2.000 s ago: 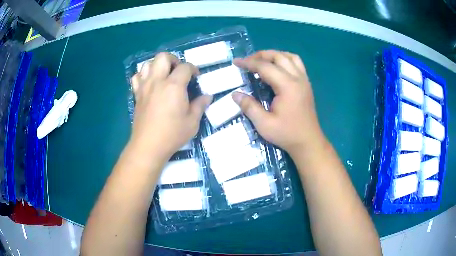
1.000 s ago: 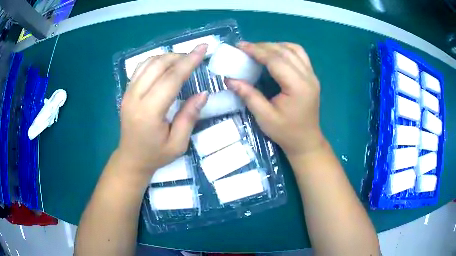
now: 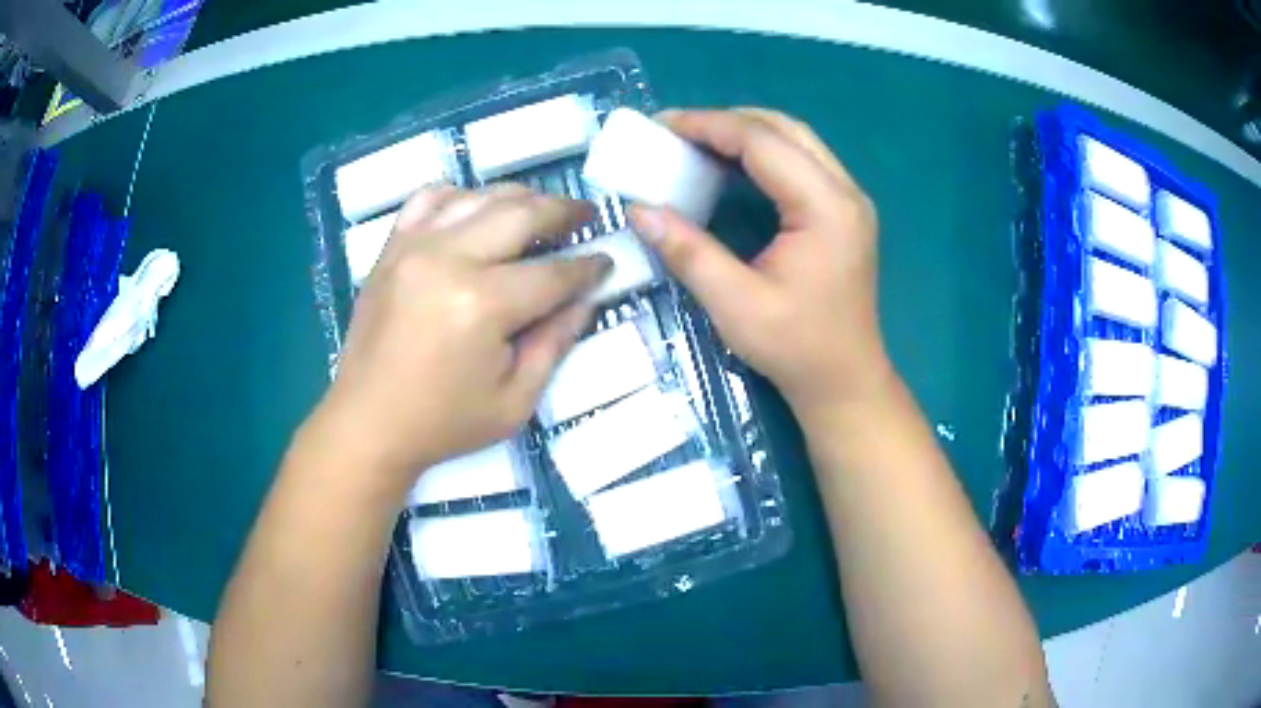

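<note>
A clear tray (image 3: 609, 598) lies tilted on the green bench and holds glossy white units in two columns. My right hand (image 3: 788, 249) holds one white unit (image 3: 647, 166) between thumb and fingers, raised above the tray's right column. My left hand (image 3: 463, 311) is over the tray's middle, its fingertips on another white unit (image 3: 625, 266) below the raised one. Whether those fingers grip it or only touch it is unclear. My left hand hides part of the left column.
A blue tray (image 3: 1051, 546) filled with white units lies at the right. Side tray stacks (image 3: 83, 374) with blue and dark layers stand at far left, beside a crumpled white cloth or glove (image 3: 127, 321). A pale rail (image 3: 622, 17) runs along the back.
My right hand has lifted a white unit from the right column. Since one second ago, my left hand has moved slightly down, its fingers now over the lower unit, showing more of the top row.
</note>
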